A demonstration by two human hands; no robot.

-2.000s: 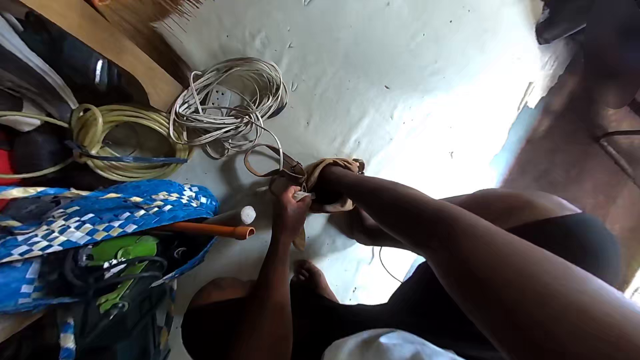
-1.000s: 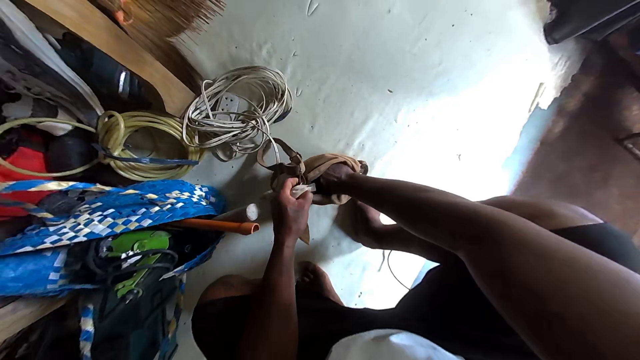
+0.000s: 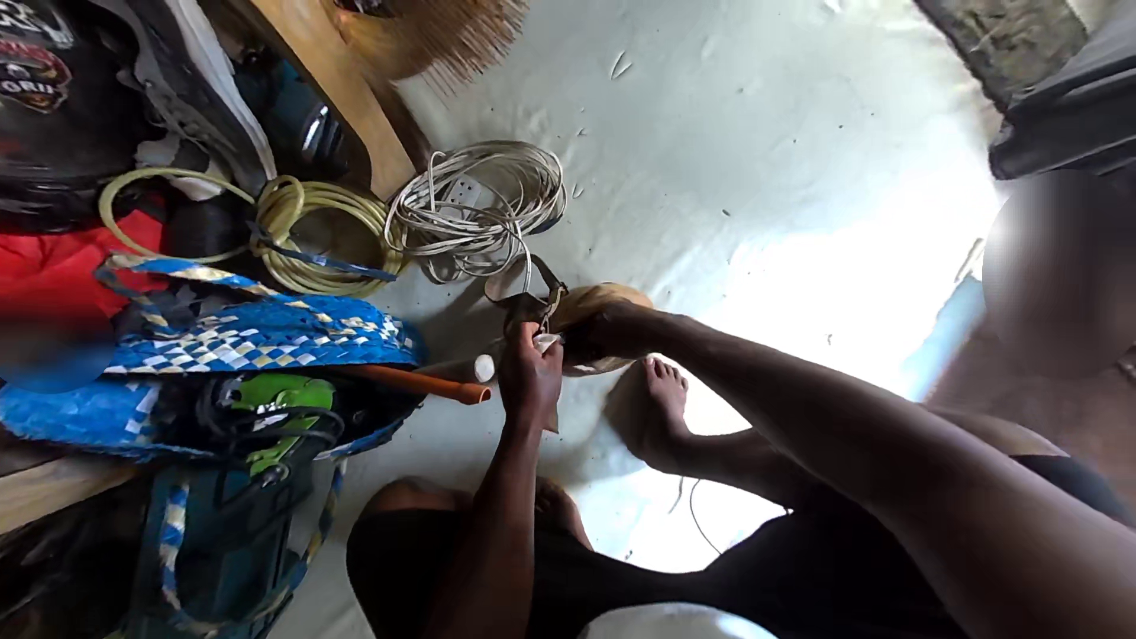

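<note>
A tan and brown bundle (image 3: 612, 297), maybe leather or cloth, lies on the pale floor in front of me, with a dark strap (image 3: 519, 306) at its left side. My left hand (image 3: 531, 368) is closed around part of the strap and a small white piece (image 3: 546, 341) shows at its fingers. My right hand (image 3: 612, 330) is pressed against the bundle, its fingers in shadow and mostly hidden. A coiled white extension cable (image 3: 475, 217) with a socket block (image 3: 463, 193) lies just beyond, its cord running down to the strap.
On the left stands a blue and white woven bag (image 3: 266, 342) holding an orange pipe (image 3: 435, 384) and a green tool (image 3: 284, 399). Behind it lies a yellowish coiled hose (image 3: 328, 275). A straw broom (image 3: 435, 35) is at the top. My bare foot (image 3: 666, 399) is near the bundle.
My right hand stays at the bundle, which looks more rounded and smoother on top than before. My left hand remains at the strap. The bare foot beside the bundle shows more plainly now.
</note>
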